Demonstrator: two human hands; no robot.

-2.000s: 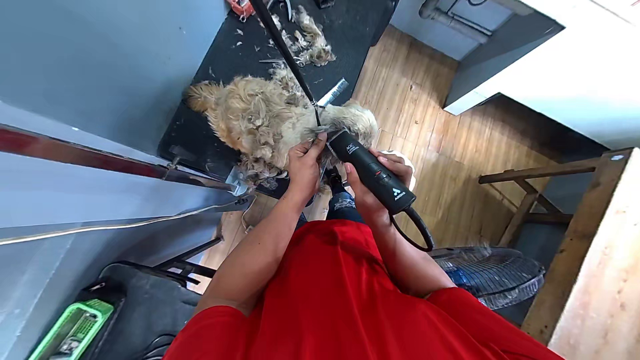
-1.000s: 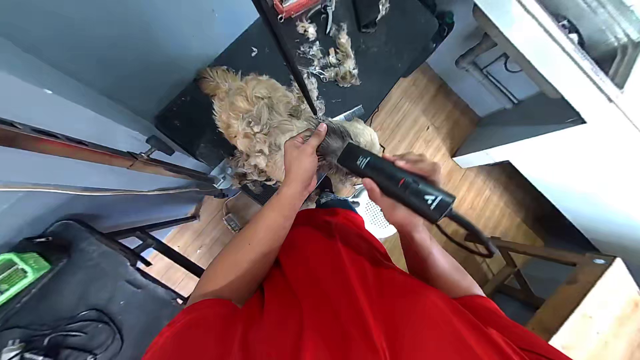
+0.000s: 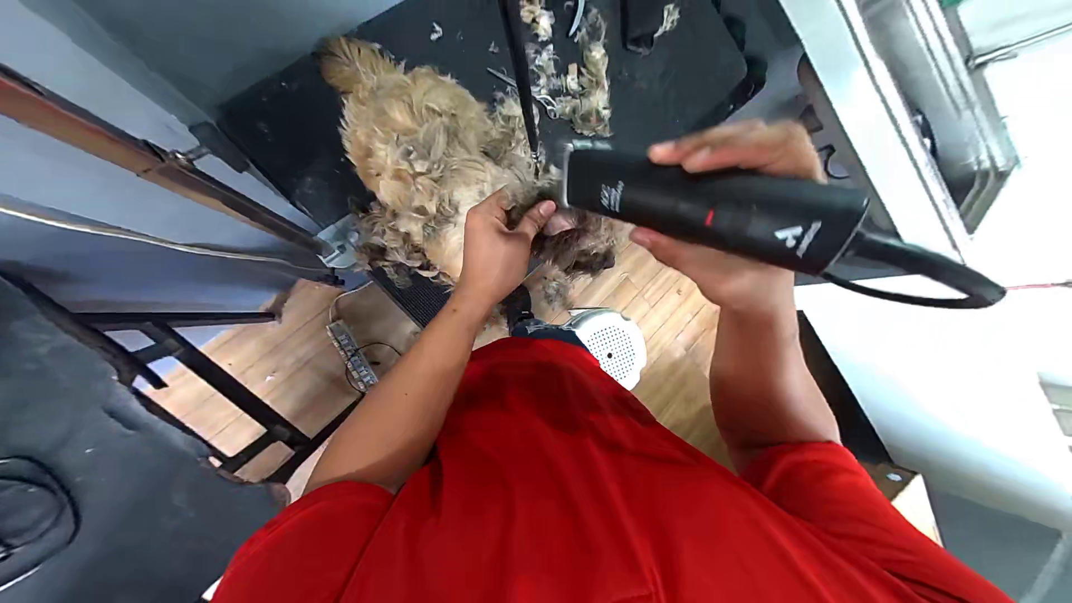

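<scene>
A curly tan dog [image 3: 427,159] stands on the black grooming table [image 3: 670,92], its head toward the table's front edge. My left hand [image 3: 502,243] pinches the dog's ear or head hair between thumb and fingers; which of the two is unclear. My right hand [image 3: 737,226] grips black corded electric clippers [image 3: 712,205] from both sides of the body. The clipper blade is at the dog's head, just right of my left fingertips. A dark grooming arm or strap [image 3: 519,75] comes down to the dog's neck.
Cut hair [image 3: 593,84] and scissors [image 3: 544,105] lie on the table behind the dog. A power strip [image 3: 352,356] and a white perforated stool top [image 3: 615,347] are below. A metal rail [image 3: 151,167] runs at left, a black table [image 3: 92,435] lower left, a sink [image 3: 963,109] upper right.
The clippers have moved nearer the camera and turned more level, with my right hand still around them. The dog's muzzle now shows below the blade. The view has shifted.
</scene>
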